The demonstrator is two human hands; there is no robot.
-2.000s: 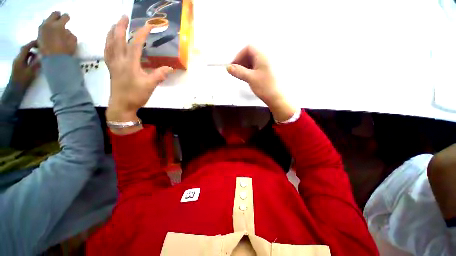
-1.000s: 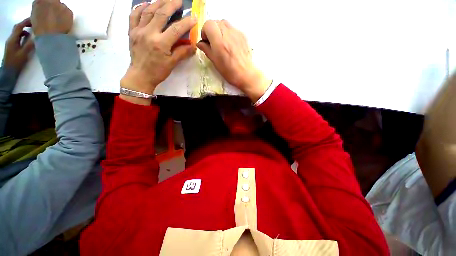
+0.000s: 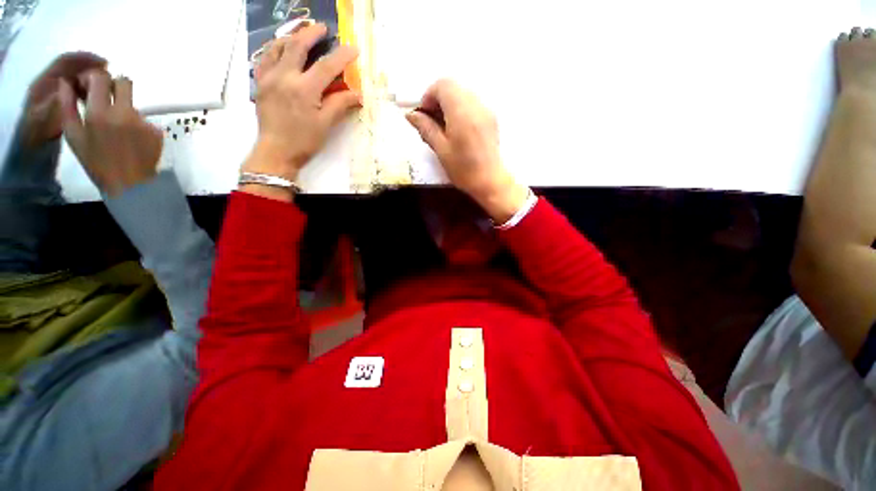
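Observation:
A printed retail carton (image 3: 349, 29), dark on top with an orange side, lies on the white table and is cut off by the top edge of the picture. My left hand (image 3: 296, 96) rests on its near end, fingers spread over the top and thumb at the orange side. My right hand (image 3: 459, 129) is right of the carton, apart from it, thumb and forefinger pinched on a thin light strip (image 3: 405, 104) that points left toward the carton. What the strip is cannot be told; its other end is in the fingers.
Yellowed tape (image 3: 370, 158) runs across the white table (image 3: 624, 96) to its near edge. At left, a neighbour's hands (image 3: 110, 125) are near a white sheet pack (image 3: 182, 58) and small dark pieces (image 3: 192, 125). Another person's arm (image 3: 836, 182) rests at the right.
My right hand has moved right, away from the carton's orange side, and the thin strip now shows. My left hand stays on the carton. The neighbour's hands have shifted; the arm at right now reaches onto the table.

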